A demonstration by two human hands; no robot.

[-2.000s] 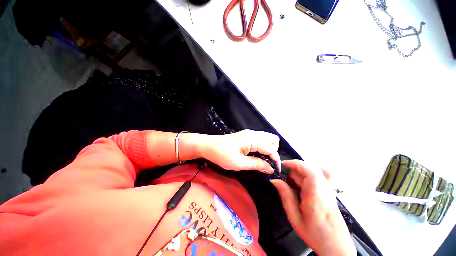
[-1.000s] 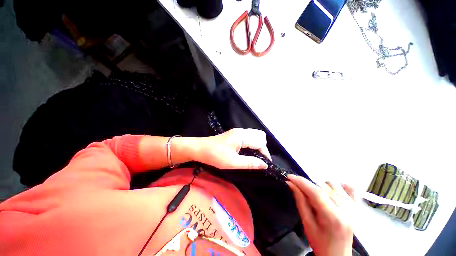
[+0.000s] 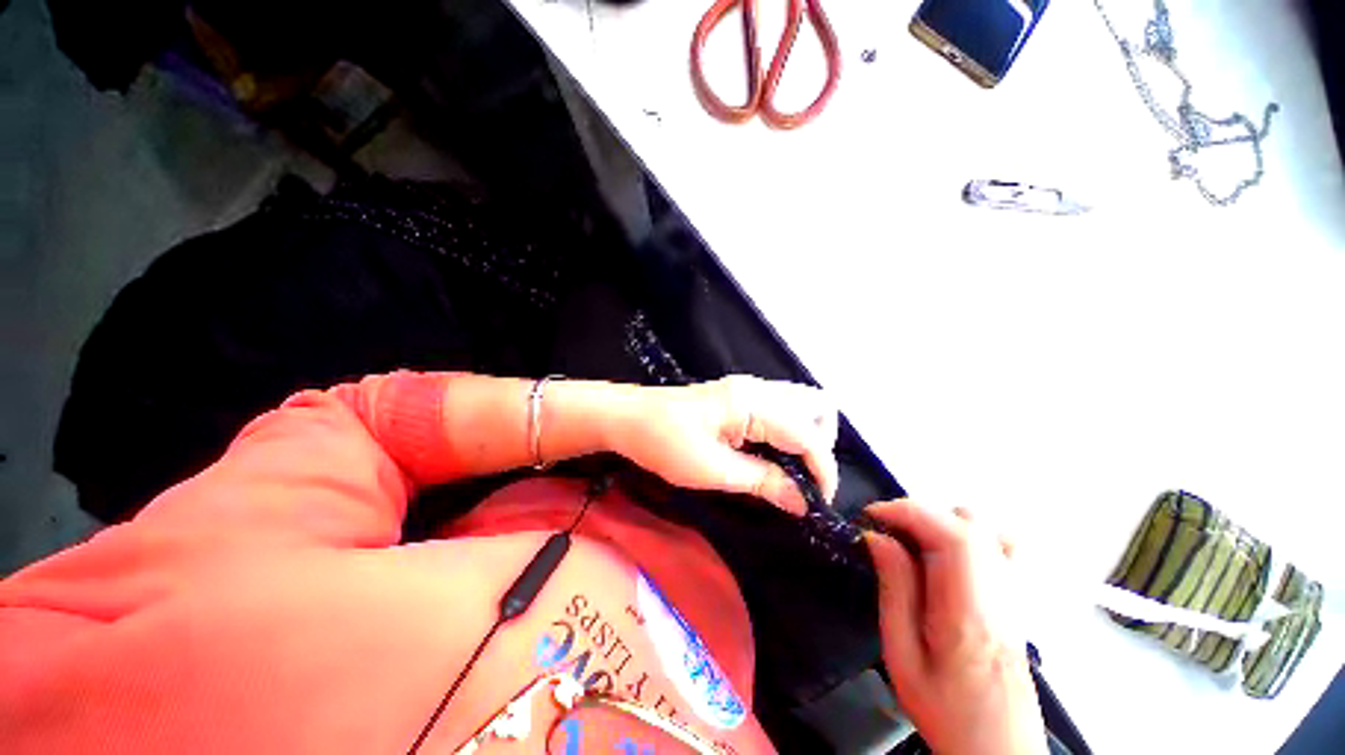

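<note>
The black garment point(image 3: 280, 339) fills my lap and hangs to the left. A narrow glittering beaded trim point(image 3: 836, 534) runs along its edge between my hands. My left hand point(image 3: 738, 440) pinches the trim between thumb and fingers. My right hand point(image 3: 944, 605) is just right of it, with bent fingertips at the trim's right part. No needle or thread can be made out at the fingertips.
The white table point(image 3: 915, 339) edge runs diagonally beside my hands. On it are red-handled scissors point(image 3: 761, 89), a smartphone point(image 3: 977, 33), small snips point(image 3: 1021, 196), a metal chain point(image 3: 1221, 148) and a striped green bundle tied with a white band point(image 3: 1198, 568).
My right hand has moved away from the trim and come back close to my left hand. My left hand keeps its pinch on the trim. The camera view has shifted slightly.
</note>
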